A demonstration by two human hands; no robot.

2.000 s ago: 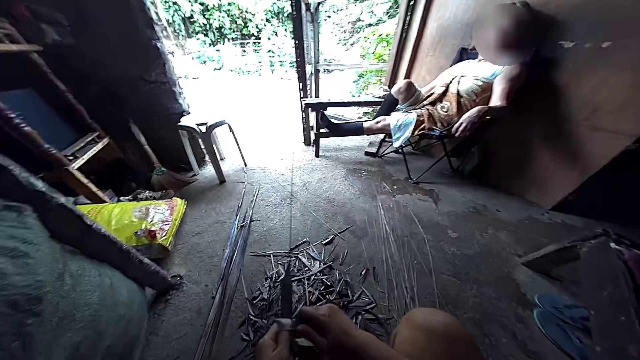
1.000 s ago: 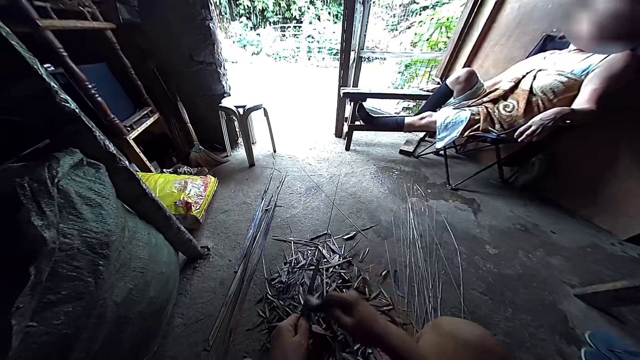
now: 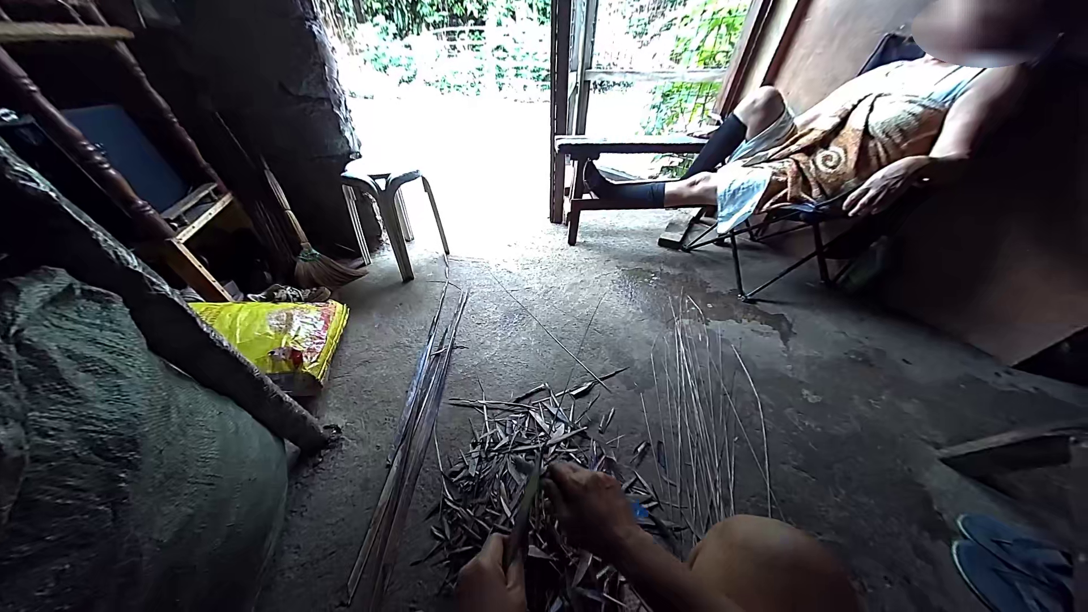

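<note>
Low in the view, my left hand [image 3: 493,578] is closed around the lower end of a long, narrow knife-like blade [image 3: 525,506], which points up and away. My right hand [image 3: 588,503] is beside the blade's upper part with its fingers curled; whether it pinches a thin strip is too dark to tell. Under both hands lies a heap of dark dry leaf scraps [image 3: 501,450]. Long unstripped leaf strips [image 3: 416,425] lie on the floor left of the heap, and thin bare midribs [image 3: 697,416] are spread to its right, near my bent knee [image 3: 769,565].
A person [image 3: 850,153] reclines in a folding chair, legs on a wooden bench [image 3: 625,144]. A plastic stool [image 3: 395,187], a broom [image 3: 319,263] and a yellow sack [image 3: 280,336] are at left, with a large green sack [image 3: 144,442] nearer. Slippers [image 3: 1007,561] lie at lower right.
The view has shifted a little. My right hand, close to the left one a second ago, is now farther up along the blade, with a wider gap between the hands.
</note>
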